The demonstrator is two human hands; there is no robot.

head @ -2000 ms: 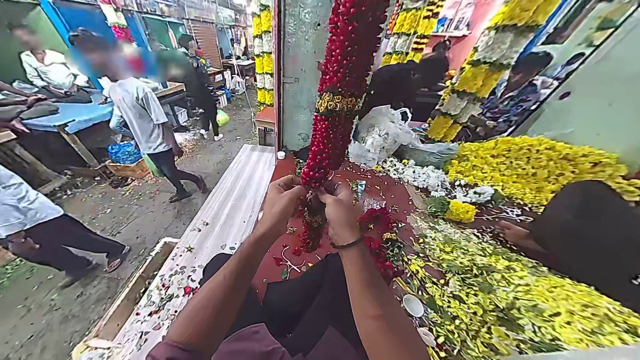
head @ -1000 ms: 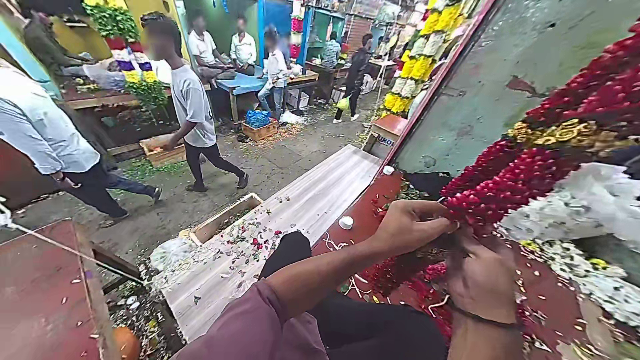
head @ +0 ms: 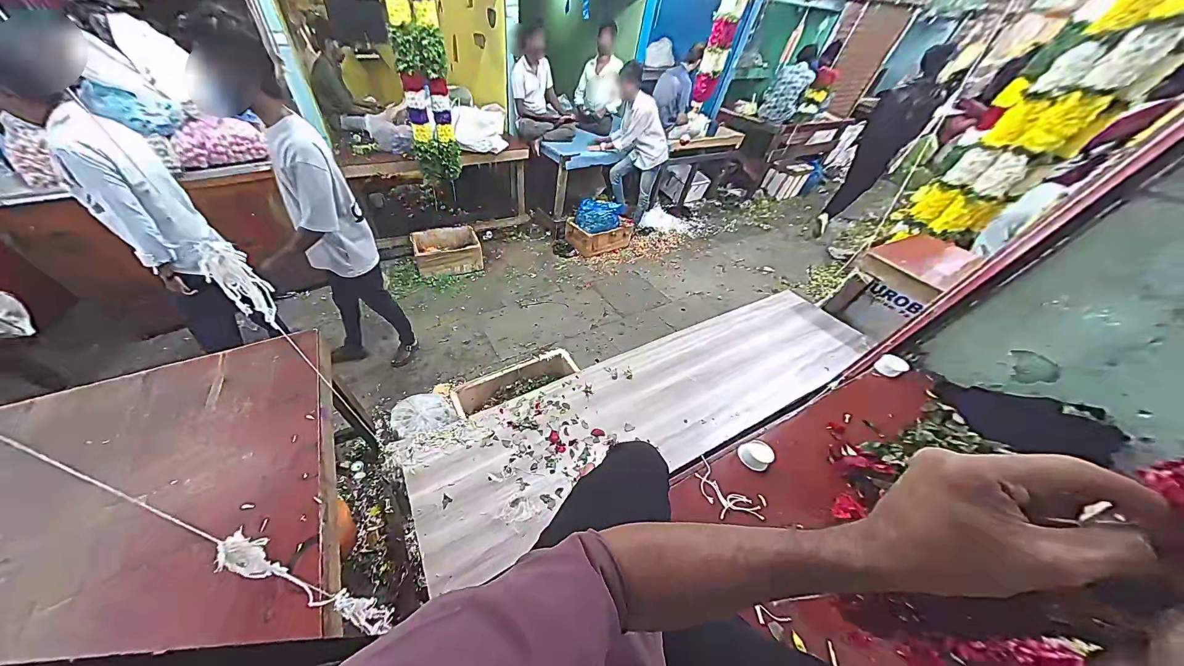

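My left hand (head: 999,532) reaches in from the bottom toward the right edge, fingers bent and pinched at the lower end of a red flower garland (head: 1167,483), which shows only as a sliver. A small white bit (head: 1096,511) lies between thumb and fingers. Only a blurred part of my right hand (head: 1167,638) shows in the lower right corner; what its fingers do is cut off. Beneath and beside the left hand, loose red petals (head: 849,504) and green leaves (head: 934,435) lie on the red tabletop (head: 795,490). Red flowers (head: 1017,650) lie at the bottom edge.
Two white spools (head: 757,455) (head: 892,365) and cut thread (head: 731,499) lie on the tabletop. A pale board (head: 703,370) with scattered petals adjoins it. Left are a red-brown table (head: 166,499) and a string (head: 111,486). People (head: 319,199) stand or walk in the lane beyond.
The view has swung far to the left, so the garland and right hand are mostly out of frame. The left hand stays beside the garland's lower end.
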